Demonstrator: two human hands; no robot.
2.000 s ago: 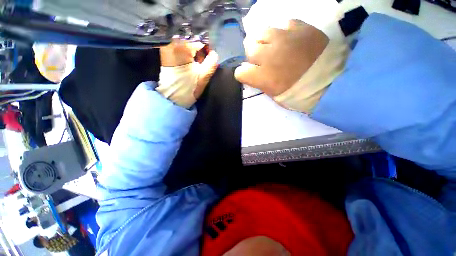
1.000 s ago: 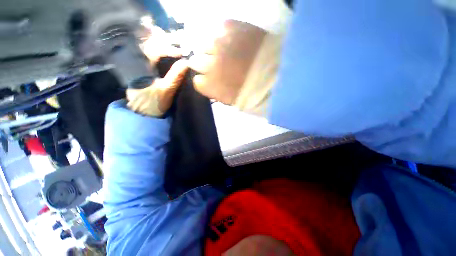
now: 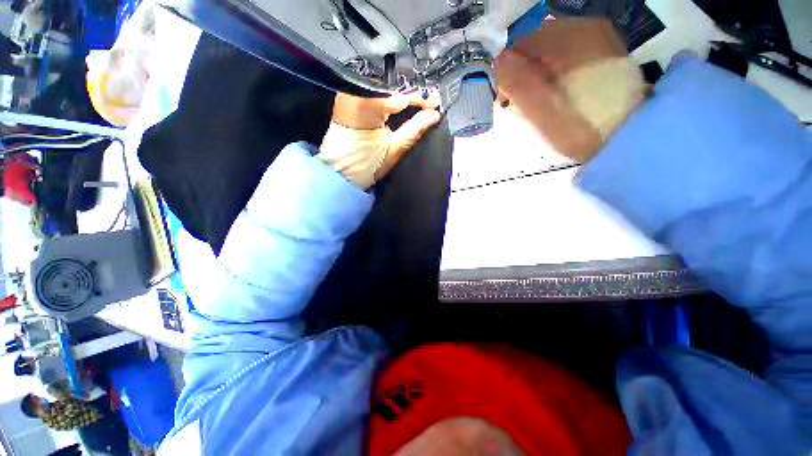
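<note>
A large black garment piece [image 3: 396,218] lies left of the needle and hangs over the table's front edge onto my lap. My left hand [image 3: 383,134] holds its edge between thumb and fingers close to the presser foot [image 3: 426,93]. The grey rounded attachment [image 3: 469,102] stands just right of those fingertips. My right hand [image 3: 561,85] is right of the attachment, off the cloth, with its fingers bent and blurred. Whether it holds anything cannot be told. The sewing machine head [image 3: 312,31] is above my left hand.
A ruler strip [image 3: 570,281] runs along the table's front edge. Dark pieces [image 3: 686,22] and strips lie at the upper right. A dark thread [image 3: 512,179] crosses the white table. At the left are a grey motor box [image 3: 89,272], a blue bin [image 3: 145,401] and a person in a patterned top [image 3: 73,414].
My right hand has moved away from my left hand and the cloth, to the right of the attachment. My left hand is back beside the presser foot with the cloth edge. The view has shifted.
</note>
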